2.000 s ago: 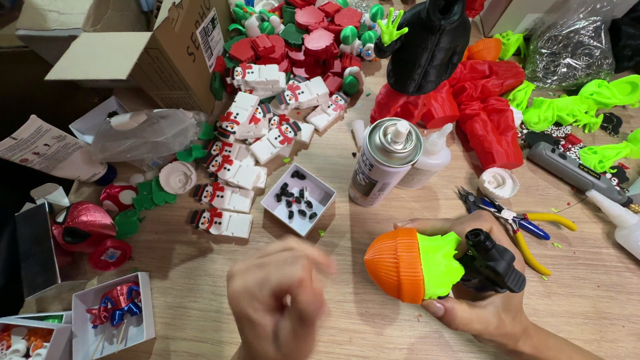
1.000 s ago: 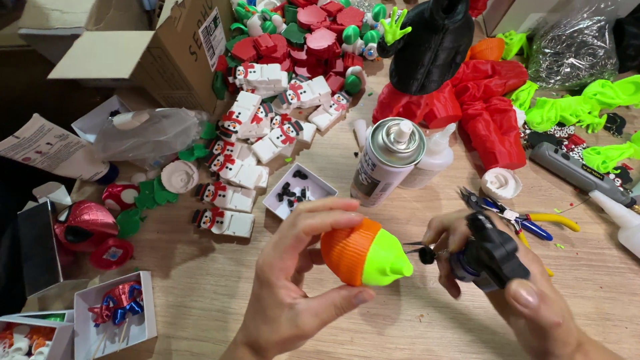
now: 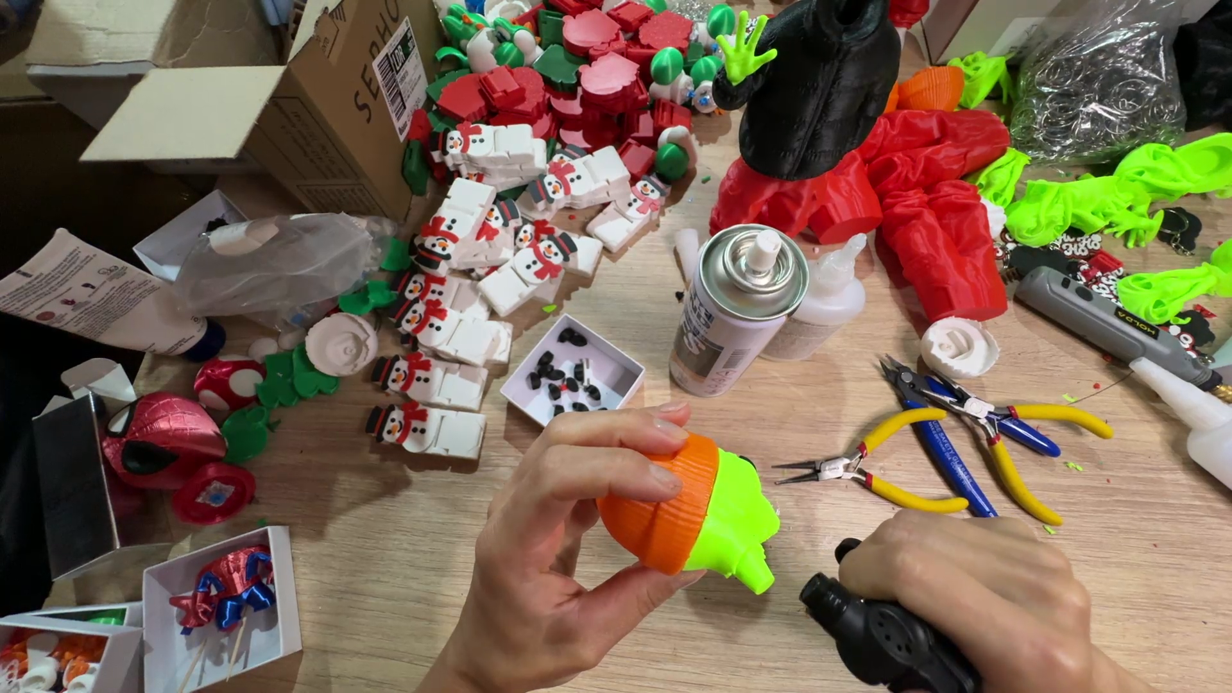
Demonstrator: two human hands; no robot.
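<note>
My left hand (image 3: 577, 549) grips a plastic head figure with an orange ribbed cap (image 3: 664, 505) and a lime-green face (image 3: 736, 525), which points right. At the lower right, my right hand (image 3: 982, 587) is closed around a black plastic part (image 3: 885, 635) with a round stub at its end. Between the hands and farther back lie needle-nose pliers (image 3: 837, 469) with yellow handles, open on the table. Small black parts (image 3: 568, 380) lie in a white box (image 3: 510, 390) behind my left hand.
An aerosol can (image 3: 741, 318) and a squeeze bottle (image 3: 818, 308) stand behind the hands. Snowman figures (image 3: 433, 433) lie at left. Blue-handled cutters (image 3: 948, 462), more yellow-handled pliers (image 3: 1030, 481) and a grey rotary tool (image 3: 1107, 318) are at right. A black-jacketed figure (image 3: 808, 87) stands behind.
One second ago the orange-and-green head was in my left hand and the black part in my right. The right hand has moved lower. The needle-nose pliers now lie on the table.
</note>
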